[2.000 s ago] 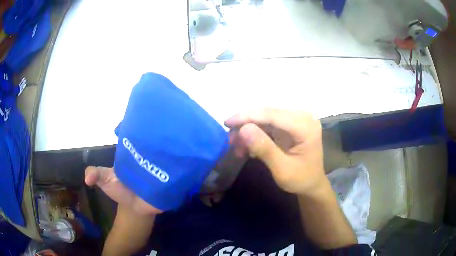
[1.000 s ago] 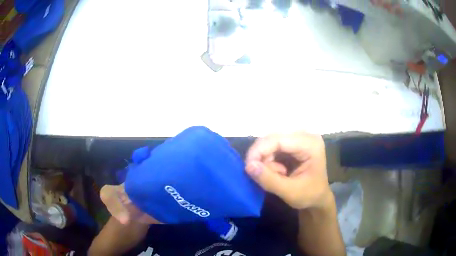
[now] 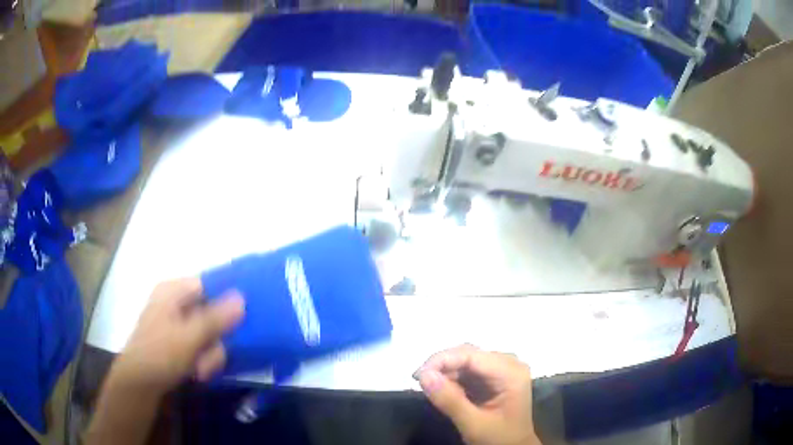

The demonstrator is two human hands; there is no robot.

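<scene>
My left hand (image 3: 178, 335) holds a blue fabric piece (image 3: 343, 282) by its left edge, over the front left of the white tabletop. The piece shows a blurred white logo. A narrow blue tab with a white end (image 3: 254, 401) hangs below it. My right hand (image 3: 478, 391) is at the table's front edge, right of the fabric and apart from it. Its fingers are curled with thumb and fingertips near each other; whether anything small is between them cannot be told.
A sewing machine (image 3: 591, 174) with red lettering stands behind. More blue pieces lie at the tabletop's back left (image 3: 326, 100) and heaped at far left (image 3: 96, 156). Red-handled snippers (image 3: 689, 326) are at right. Cardboard (image 3: 765, 209) stands at the right edge.
The view has tilted up to show the whole machine. My left hand has moved the fabric forward over the table and turned it. The right hand is now farther from the fabric.
</scene>
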